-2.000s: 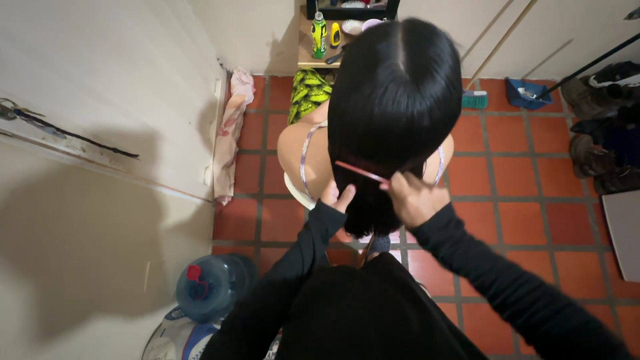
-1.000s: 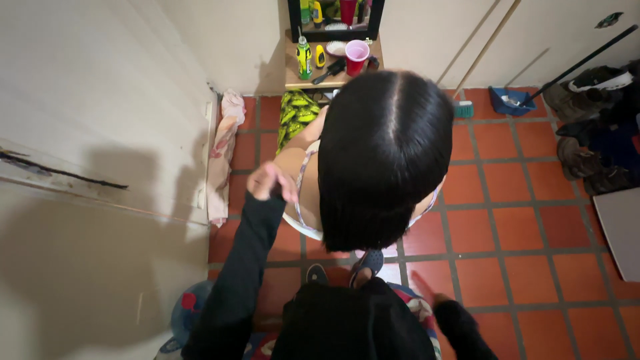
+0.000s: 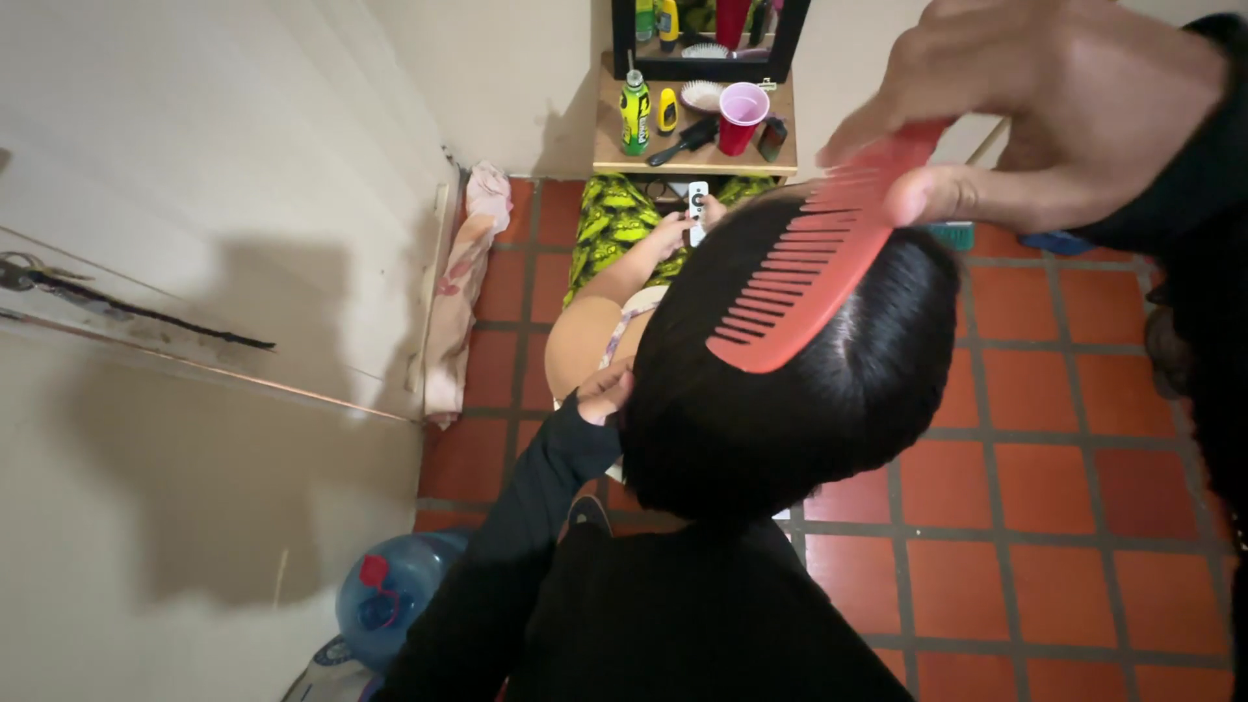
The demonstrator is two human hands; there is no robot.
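A coral wide-tooth comb [image 3: 814,283] is held up in my right hand [image 3: 1014,117], its teeth pointing left, in front of the head of a seated person. That person's dark, straight hair [image 3: 741,429] has a visible parting [image 3: 846,327]. Beside the left edge of the hair is my left hand [image 3: 604,392], fingers bent; whether it pinches any strands cannot be told. The seated person holds a white remote control [image 3: 697,210] over a green and black patterned cloth [image 3: 614,229].
A wooden table [image 3: 614,156] bears a mirror [image 3: 790,58], a bottle [image 3: 635,112], a red cup [image 3: 743,117] and brushes [image 3: 687,141]. At lower left stands a blue water jug [image 3: 400,595]. A rolled cloth [image 3: 466,292] lies along the wall.
The right hand has risen from low beside the seated person to the upper right, with the comb in view. The left hand has moved to the hair's left edge.
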